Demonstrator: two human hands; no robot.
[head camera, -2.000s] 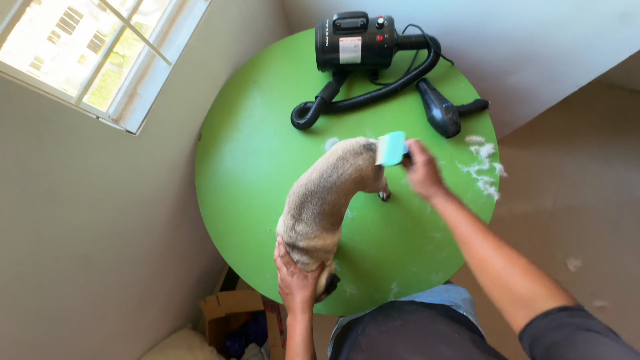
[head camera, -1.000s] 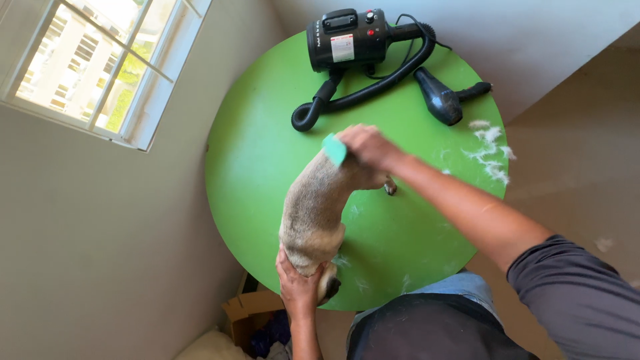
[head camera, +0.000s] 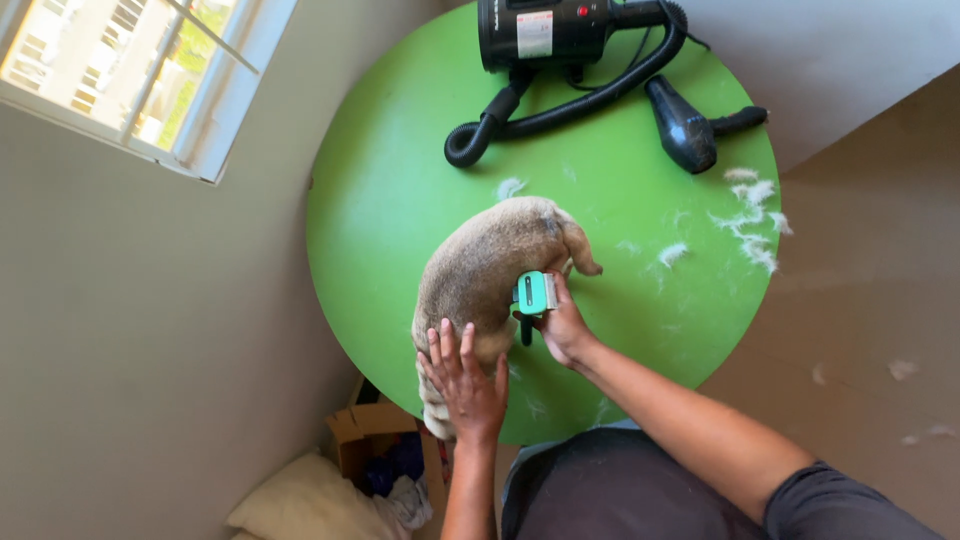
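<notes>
A short-haired tan dog (head camera: 480, 262) stands on a round green table (head camera: 375, 150), its head end toward my body and its hind end away from me. My left hand (head camera: 469, 382) lies with spread fingers on the dog's neck and shoulder area. In my right hand (head camera: 562, 322) is a teal pet grooming brush (head camera: 533, 293) with a dark handle, at the dog's right flank. The dog's face is hidden.
At the table's far side stand a black pet blower (head camera: 577, 37) with a coiled hose and a black hair dryer (head camera: 686, 127). Tufts of loose fur (head camera: 750, 217) lie at the right edge. A cardboard box (head camera: 375, 420) and a cushion (head camera: 315, 502) are below left.
My right hand has moved with the brush from the dog's back to its flank, nearer my body. My left hand now lies flat over the neck and shoulders. The view has shifted closer.
</notes>
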